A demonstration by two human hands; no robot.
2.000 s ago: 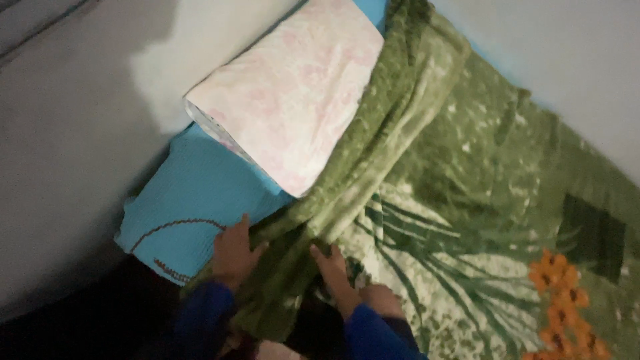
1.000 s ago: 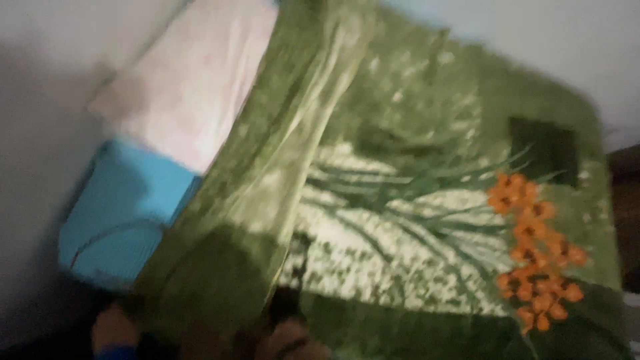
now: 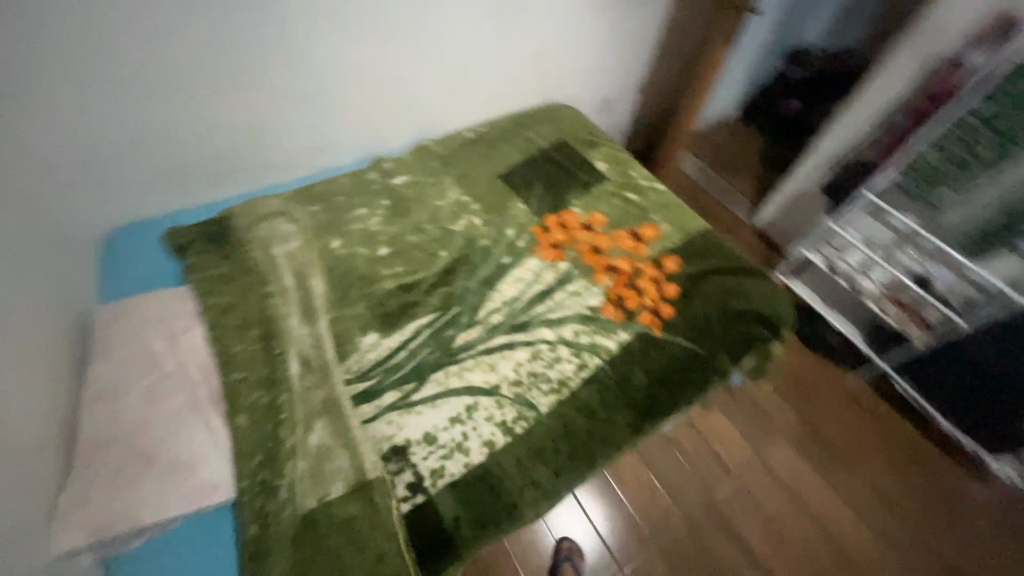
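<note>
A green plush blanket (image 3: 416, 320) with orange flowers and pale leafy patches lies spread over a bed, its near-left edge folded back in a band. Left of it, a pale pink pillow (image 3: 152, 416) rests on a blue bedsheet (image 3: 140, 260), which shows along the wall side and below the pillow. The blanket's edge meets the pillow's right side. Neither my left hand nor my right hand is in view. The picture is somewhat blurred.
A white wall (image 3: 336, 72) runs behind the bed. Wooden flooring (image 3: 760, 448) lies to the right, with a foot in a sandal (image 3: 566, 554) at the bottom. A white metal rack (image 3: 896, 272) holding items stands at right, near a brown door frame (image 3: 680, 88).
My hands, on the blanket's folded edge two seconds ago, have left the view. The view has swung to show the whole bed and the floor.
</note>
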